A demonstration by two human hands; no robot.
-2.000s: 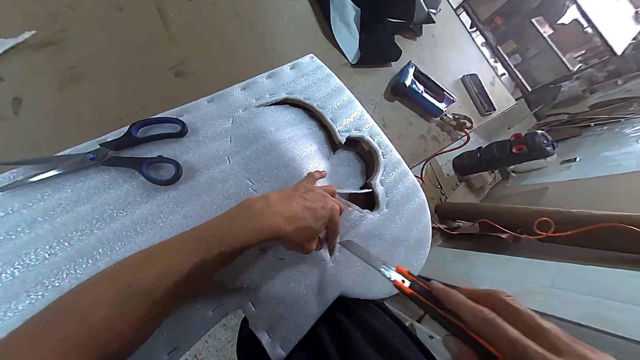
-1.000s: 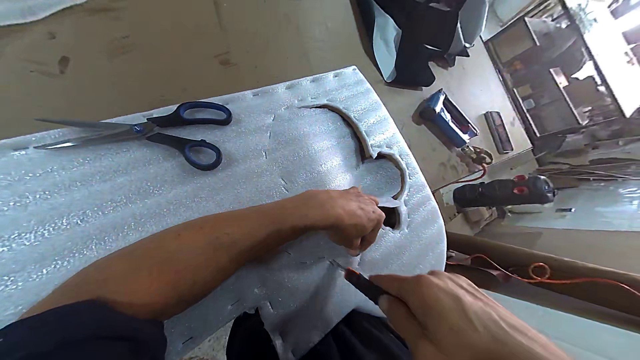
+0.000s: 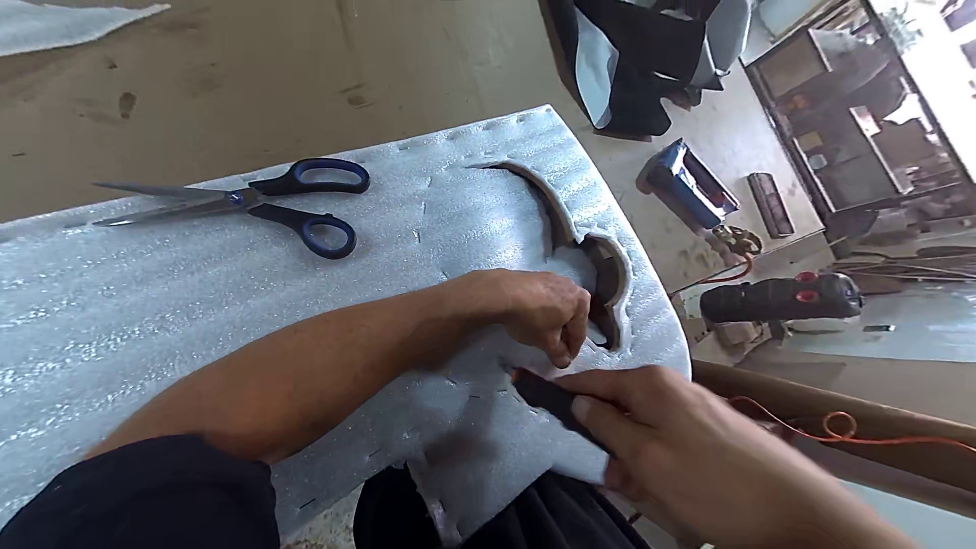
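Observation:
A panel covered in white foam sheet [image 3: 366, 305] lies across the view, with staples in it and a curved, scalloped opening near its right end. My left hand [image 3: 545, 313] is closed at the opening's edge, its fingers curled on the foam; they seem to pinch the sheet. My right hand [image 3: 648, 427] grips a utility knife [image 3: 553, 400], its tip at the foam just below my left fingers. The blade is mostly hidden or blurred. Scissors with black and blue handles [image 3: 244, 200] lie spread on the foam at the upper left.
Behind the panel is a brown work surface [image 3: 267, 84]. Black material pieces [image 3: 648, 61], a blue tool [image 3: 690, 183] with an orange hose and a dark oblong block [image 3: 770, 204] lie at the upper right. A black cylindrical object [image 3: 781, 297] is farther right. A foam scrap [image 3: 69, 23] lies upper left.
Two seconds ago the knife's bare blade and orange parts showed more; now my right hand covers more of it and sits closer to my left hand. The view has shifted.

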